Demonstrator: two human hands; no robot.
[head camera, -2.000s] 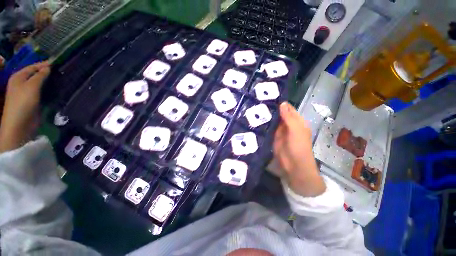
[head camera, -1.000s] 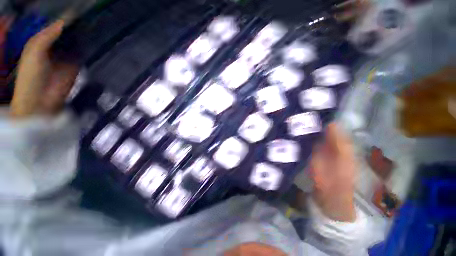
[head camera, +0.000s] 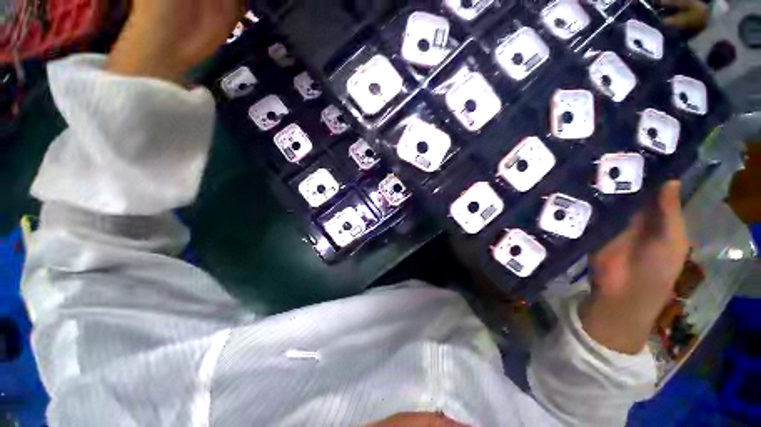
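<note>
A black blister tray (head camera: 463, 179) with rows of white housings (head camera: 473, 101) is raised and tilted in front of me. My left hand (head camera: 175, 33) is at its far left side, with the fingers cut off by the top edge. My right hand (head camera: 638, 271) holds its right edge, fingers partly behind the rim. Another black tray (head camera: 324, 158) with white housings (head camera: 318, 188) lies lower at the left, partly covered by the raised tray.
The green bench top (head camera: 225, 225) shows at left, with a red-orange ribbed tray (head camera: 58, 29) at the far left. The white press base (head camera: 722, 275), orange-brown fixtures (head camera: 674, 321) and part of the yellow-orange head (head camera: 745, 188) are at right. Blue bins (head camera: 713, 367) are at lower right.
The raised tray has shifted right and up in view, off the lower tray, which shows more now. My left hand is higher and further right; my right hand has moved right.
</note>
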